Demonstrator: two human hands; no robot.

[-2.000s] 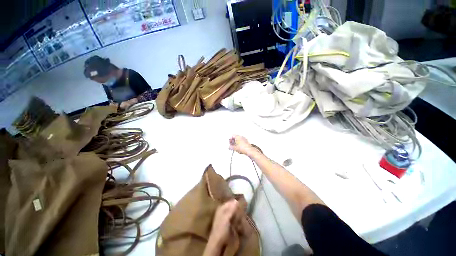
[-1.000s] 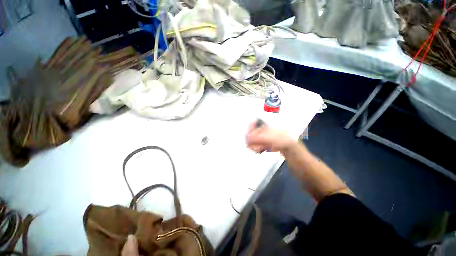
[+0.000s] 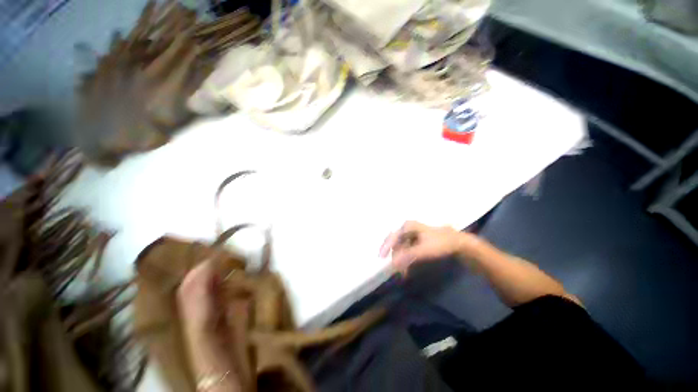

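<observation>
A brown bag (image 3: 161, 295) lies crumpled at the table's near edge, with a thin handle loop (image 3: 237, 178) standing out on the white cloth and a flat brown strap (image 3: 329, 335) hanging toward my lap. My left hand (image 3: 205, 306) grips the bag fabric near its top; the fingertips are blurred. My right hand (image 3: 419, 245) is off the bag, near the table's front edge, with its fingers curled round a small dark tool that looks like thread snips. Blur hides the tool's details.
Brown bags (image 3: 141, 84) heap at the back left, more with bunched straps (image 3: 76, 260) at left. Pale bags (image 3: 295, 88) lie at the back. A red and blue-grey bottle (image 3: 459, 126) and small oval piece (image 3: 327, 174) are on the table (image 3: 367, 191).
The view has swung right, then partly back left. My right hand moved from above the cloth past the handles to the table's front edge. My left hand has stayed on the bag.
</observation>
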